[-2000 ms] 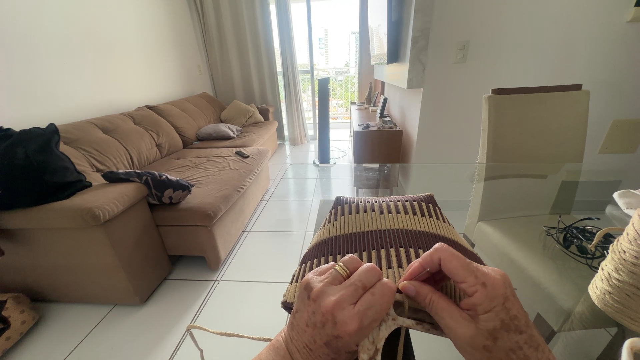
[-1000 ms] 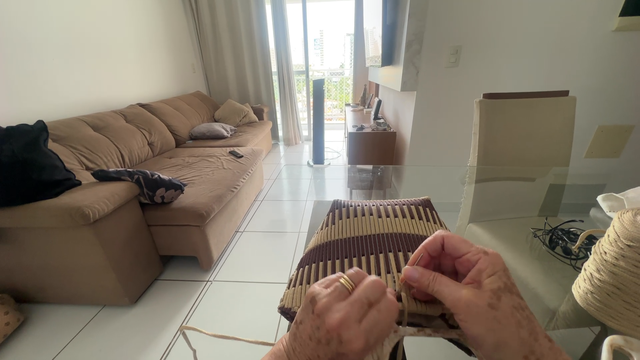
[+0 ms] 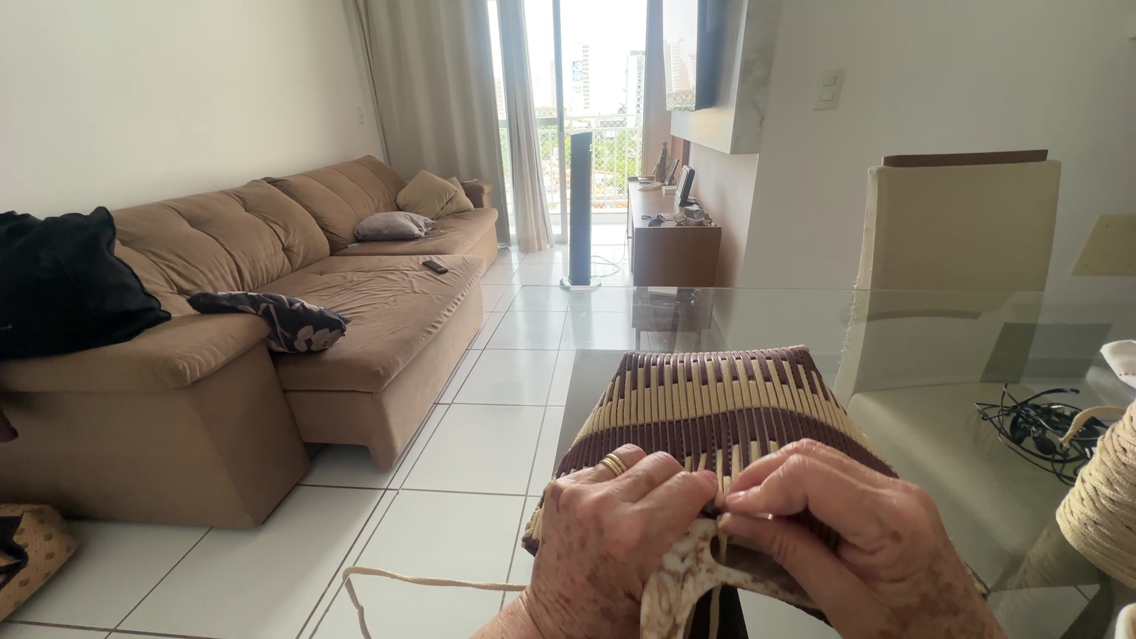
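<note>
A bag or panel woven of dark brown and beige cord rests on the glass table, close in front of me. My left hand, with rings on one finger, grips its near edge beside a marbled cream-and-brown handle. At the same edge, my right hand pinches a strand of beige cord between thumb and forefinger. The fingertips of both hands nearly meet there. A loose beige cord trails out to the left from beneath my left hand. The palms and the work under the fingers are hidden.
The glass tabletop spreads ahead. At right are a large cone of beige cord, tangled black cables and a cream chair. A brown sofa stands at left, a slim dark tower on the tiled floor.
Both hands remain at the near edge of the woven piece. The right fingertips have come down closer to the left hand than one second ago, and the marbled handle shows more plainly.
</note>
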